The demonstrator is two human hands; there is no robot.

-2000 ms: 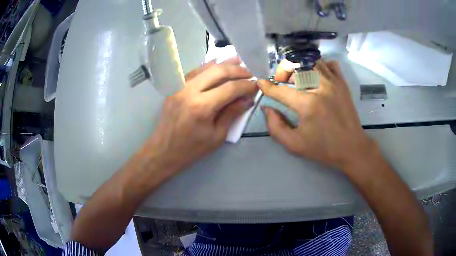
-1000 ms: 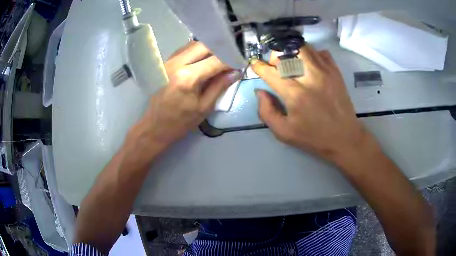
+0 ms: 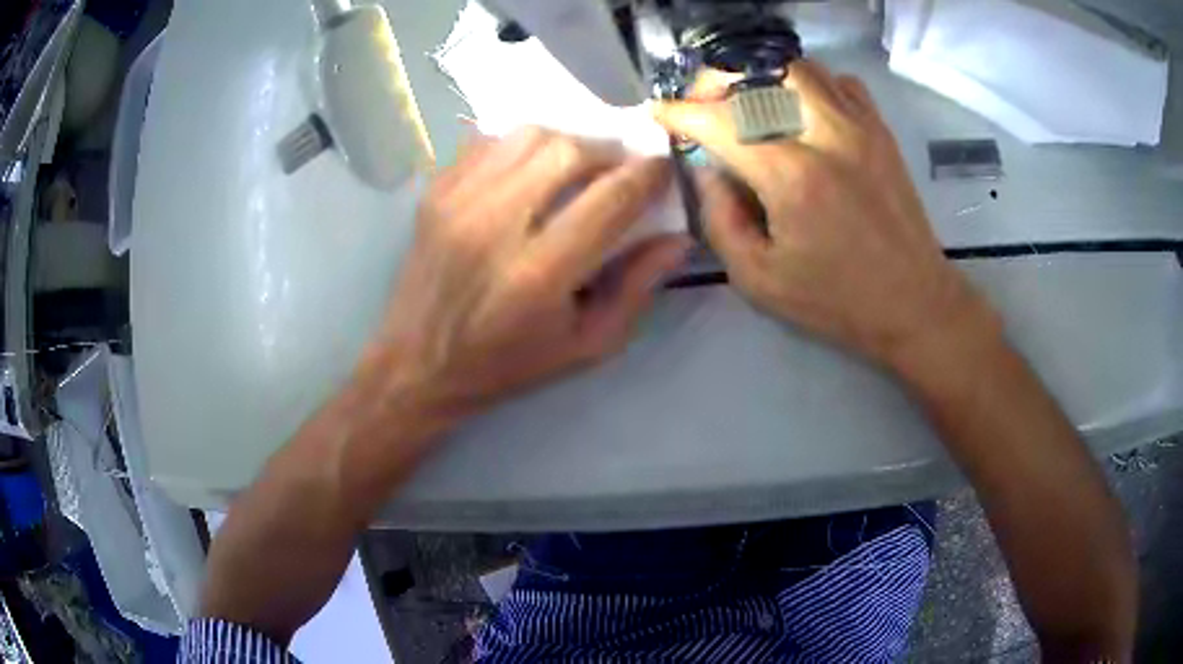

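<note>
A white fabric piece (image 3: 545,94) lies brightly lit under and left of the needle area (image 3: 664,97), with frayed threads at its left edge. My left hand (image 3: 545,253) lies over the fabric's near part, its fingertips pressed on it just in front of the needle. My right hand (image 3: 817,214) is right of the needle, index fingertip at the presser foot, thumb close to the fabric's near edge. Part of the right hand is behind the ribbed knob (image 3: 768,113) and black discs (image 3: 742,46). The needle tip and the fabric under my fingers are hidden.
The lamp (image 3: 372,97) stands left of the machine head. White pieces (image 3: 1025,71) lie at the back right. A small grey rectangle (image 3: 965,158) is on the bed. Pale trays (image 3: 123,519) are along the table's left side. Striped clothing shows below the table edge (image 3: 584,512).
My left hand has moved right and nearer the table's front edge, and more white fabric shows behind it. My right hand stays beside the needle. The camera view has shifted a little.
</note>
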